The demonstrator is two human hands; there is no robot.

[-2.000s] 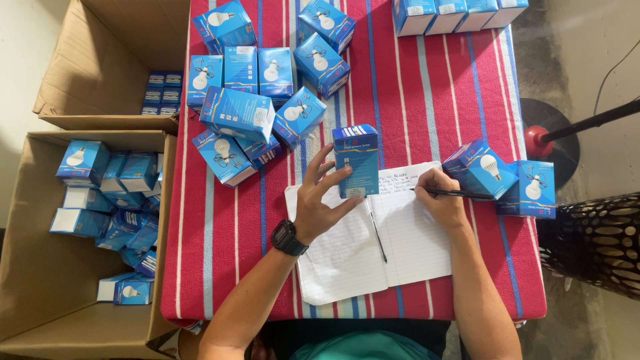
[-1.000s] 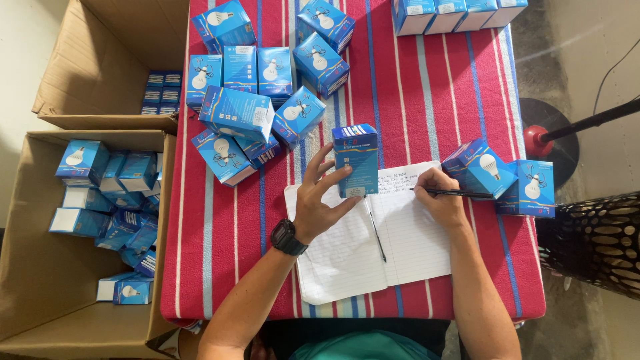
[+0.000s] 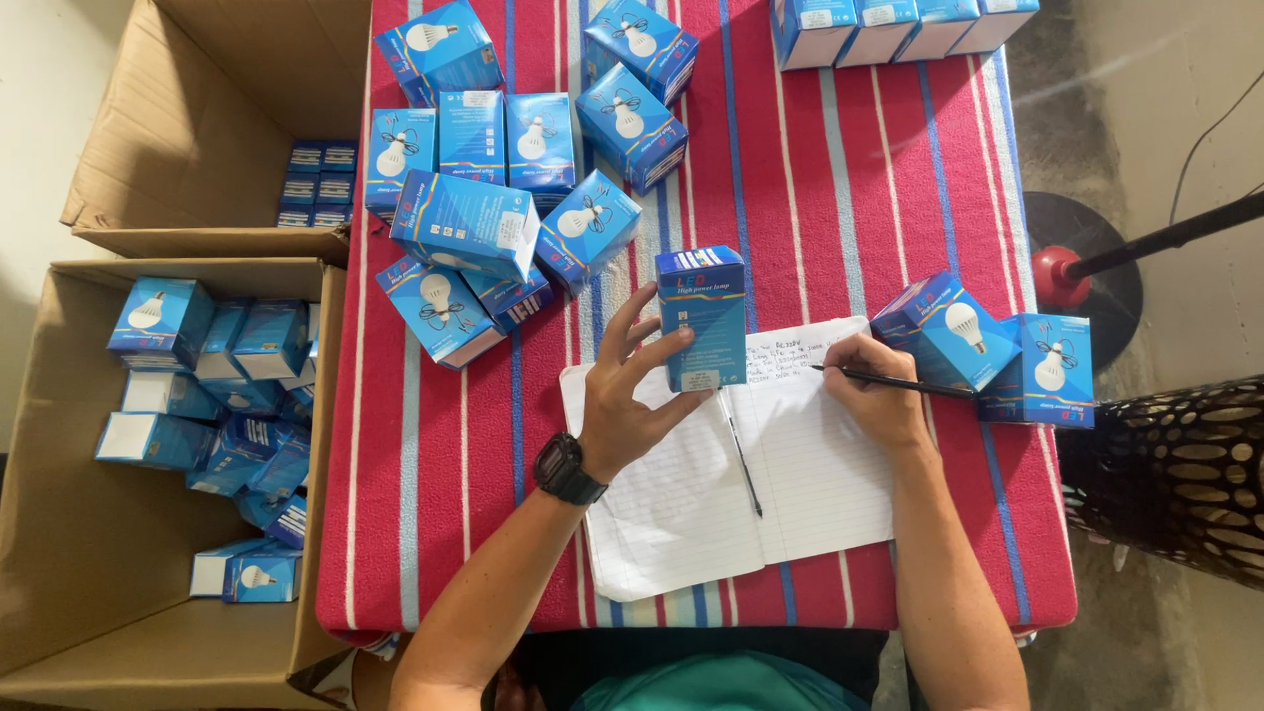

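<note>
My left hand (image 3: 642,385), with a black watch on the wrist, holds a blue LED lamp box (image 3: 703,321) upright between thumb and fingers at the top of an open notebook (image 3: 829,464). My right hand (image 3: 874,390) grips a black pen (image 3: 894,382), its tip at the handwriting on the right page. A clear ballpoint pen (image 3: 743,459) lies along the notebook's fold. Just right of my right hand, a lamp box (image 3: 948,331) leans against another lamp box (image 3: 1042,370).
Several lamp boxes (image 3: 464,227) are heaped at the table's upper left, and a row of them (image 3: 899,30) stands at the far edge. Two cardboard cartons (image 3: 59,494) with lamp boxes stand left of the table. A black stand with a red part (image 3: 1062,278) is at the right.
</note>
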